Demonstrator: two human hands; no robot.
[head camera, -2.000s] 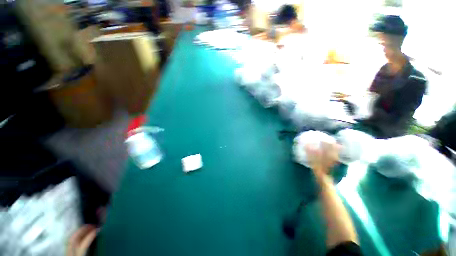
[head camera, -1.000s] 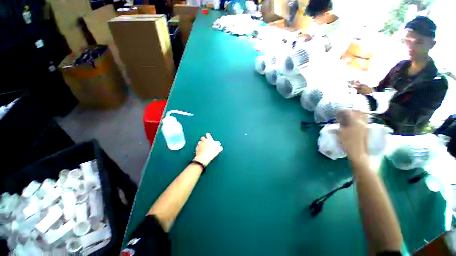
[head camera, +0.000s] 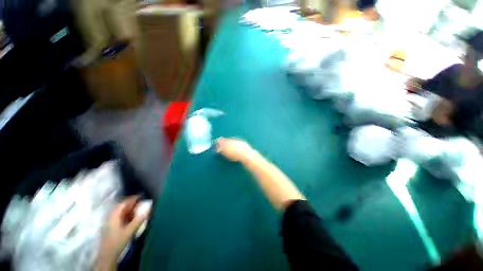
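Observation:
The frame is blurred. My left hand (head camera: 121, 227) is at the lower left, over the heap of small white plastic parts (head camera: 66, 217) in the black crate, with its fingers around a white part (head camera: 142, 211) by the crate's table side. My right hand (head camera: 233, 149) is low over the green table (head camera: 254, 211), just right of the translucent squeeze bottle (head camera: 199, 135). The bottle stands upright near the table's left edge. A small gap shows between bottle and fingers. Whether the right hand holds anything cannot be told.
White appliances (head camera: 372, 145) lie in a row along the table's right side. A blurred dark cord end (head camera: 345, 213) lies nearer. A red stool (head camera: 176, 119) and cardboard cartons (head camera: 169, 47) are left of the table. Another person (head camera: 458, 98) is across the table at the right.
My right hand has left the appliances and moved left to beside the bottle. My left hand has moved from the table to the crate and taken a white part. The view has shifted.

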